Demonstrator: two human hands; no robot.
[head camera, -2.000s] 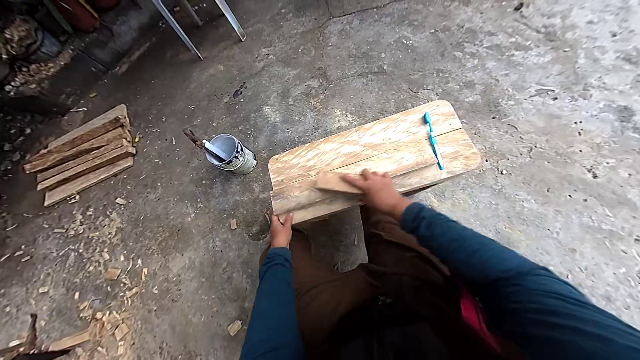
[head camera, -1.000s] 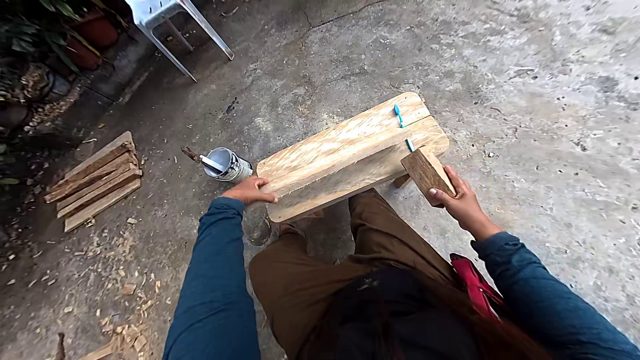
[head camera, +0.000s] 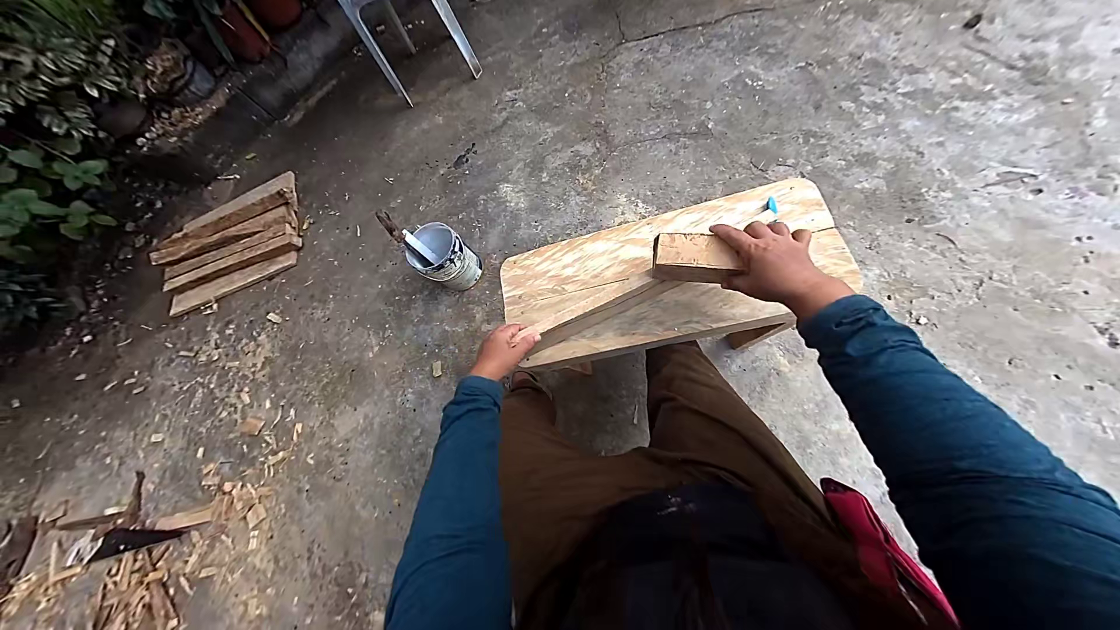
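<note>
A low wooden bench (head camera: 577, 254) with rounded corners stands in front of my legs. My right hand (head camera: 774, 267) grips a short wooden block (head camera: 696, 252) above the right half of the bench top. A long wooden strip (head camera: 595, 304) lies slantwise on the top, and its right end disappears behind the block. At the left end of that strip, the fingers of my left hand (head camera: 507, 352) hold it near the bench corner. Part of a blue object (head camera: 772, 206) shows beyond my right hand; the rest is hidden.
Left of the bench stands a paint-stained can (head camera: 451, 262) with a handled tool in it. Farther left lies a stack of wood pieces (head camera: 232, 245). Wood chips (head camera: 236, 507) litter the concrete at lower left. Legs of a plastic chair (head camera: 455, 39) and plants (head camera: 61, 175) are at the top left.
My right hand has brought the block from beside the bench's right end back over the top. The long strip now lies slantwise, with my left hand at its end.
</note>
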